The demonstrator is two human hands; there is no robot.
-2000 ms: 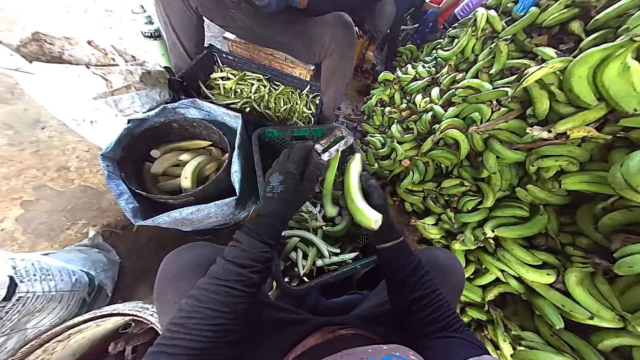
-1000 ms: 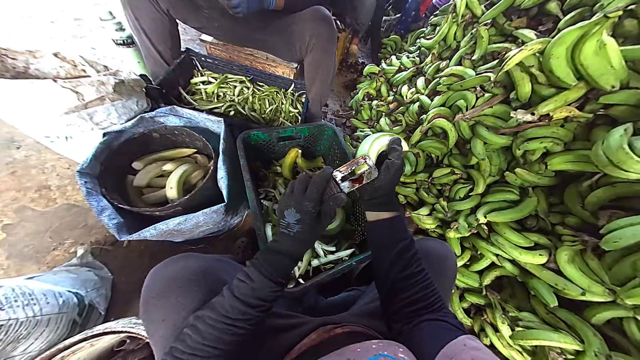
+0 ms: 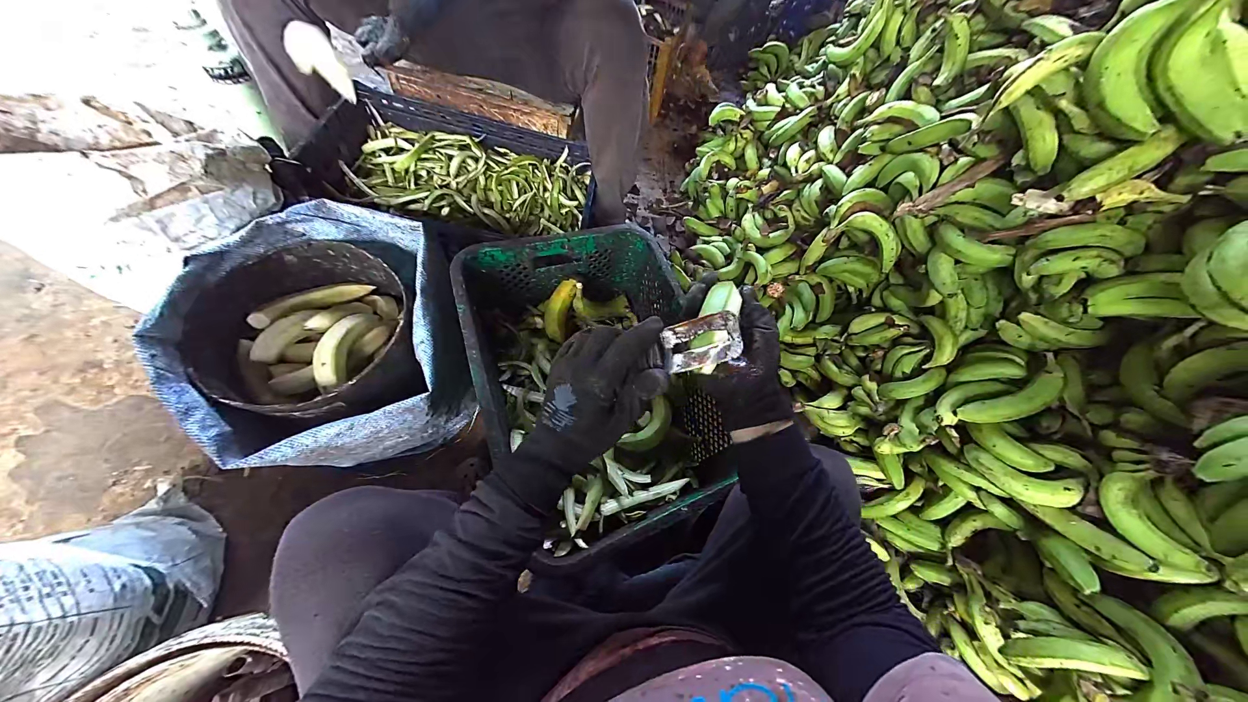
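Note:
My left hand, in a dark glove, grips a metal peeling tool over the green crate. In my right hand, also gloved, is a green plantain, partly peeled, with the tool against it. Below both hands the green plastic crate holds strips of peel and a yellowish plantain or peel piece. Peeled plantains lie in a dark round tub at the left, with a blue woven sack around it.
A large heap of green plantains fills the right side. A dark crate of peel strips stands beyond the green crate. Past it sits a co-worker, near whom a pale peeled plantain shows. A printed sack lies lower left.
Two seconds ago the plantain in my right hand showed long and upright; now it sits mostly behind my fingers. My left hand has moved right and down with the tool. The view has shifted somewhat.

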